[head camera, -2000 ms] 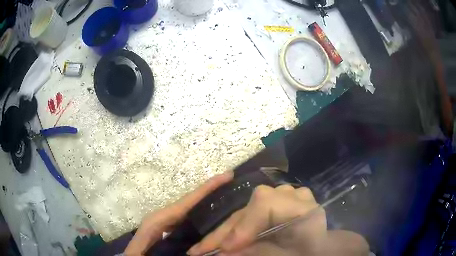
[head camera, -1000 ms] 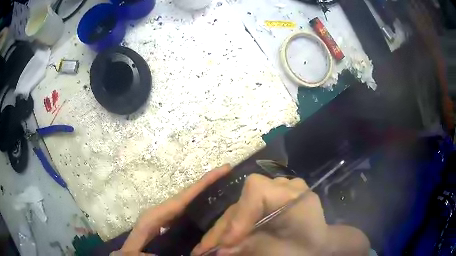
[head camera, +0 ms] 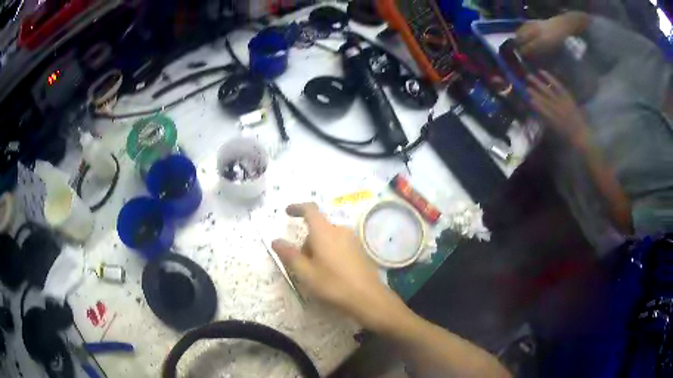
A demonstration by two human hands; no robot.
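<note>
My right hand (head camera: 328,258) reaches over the speckled sheet, thumb and fingers apart, with nothing seen gripped. A thin metal rod, perhaps tweezers (head camera: 284,272), lies at an angle just beside and below the thumb; whether it touches the hand is hard to tell. The black curved headband (head camera: 240,330) of the headphones arches up at the bottom edge; its cups are out of the picture. My left hand is not in view. A black disc with a raised centre (head camera: 179,291) lies left of the hand.
A masking tape roll (head camera: 392,232) and red tube (head camera: 415,198) lie right of my hand. Blue cups (head camera: 173,184) and a white cup (head camera: 242,168) stand behind. Blue-handled cutters (head camera: 108,347) lie lower left. A black corded tool (head camera: 376,103) and orange multimeter (head camera: 420,37) lie farther back. A co-worker's hands show upper right.
The view has swung up to show more bench. My right hand has left the headphones, reached forward and opened from its pen-like grip on the rod. My left hand has gone out of view.
</note>
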